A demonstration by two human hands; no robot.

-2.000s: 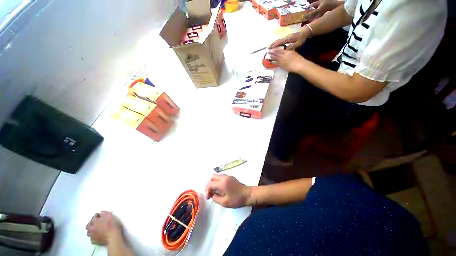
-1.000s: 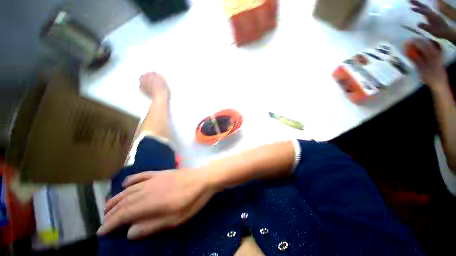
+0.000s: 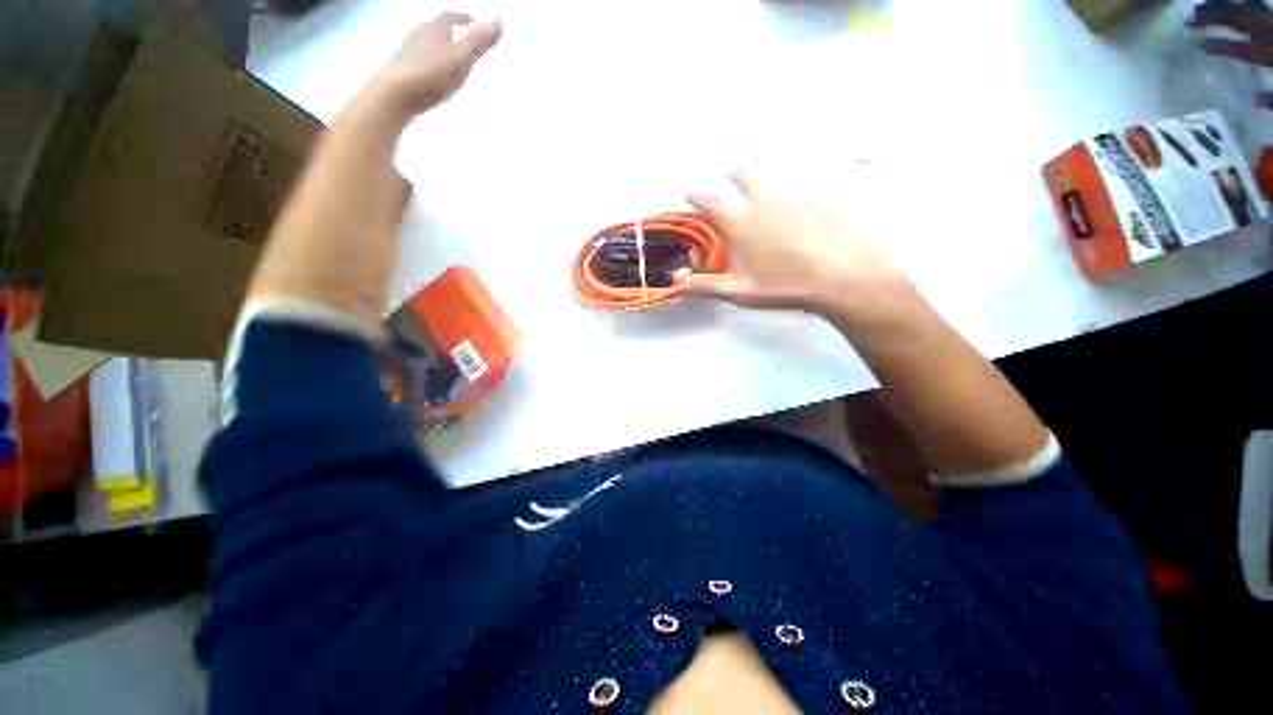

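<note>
A coiled orange cable [image 3: 649, 261] with black fittings and a pale band lies on the white bench in front of me. My right hand [image 3: 782, 245] is at the coil's right side, thumb at its lower right edge and fingers spread above; the glare leaves the grip unclear. My left hand [image 3: 444, 59] is at the upper left, away from the coil, fingers apart with nothing seen in it. An orange and black retail box [image 3: 461, 349] with a barcode lies at left, partly behind my left forearm.
A brown carton [image 3: 182, 196] stands at the left. Another retail box [image 3: 1159, 196] lies at the right. Another person's hand [image 3: 1236, 31] shows at the upper right edge. Packets with yellow ends [image 3: 123, 433] are at the lower left, beside the bench edge [image 3: 586, 454].
My right hand has moved from my left arm to the coil. My left hand has moved up in the view. The retail box at left now shows. The cutter is no longer seen.
</note>
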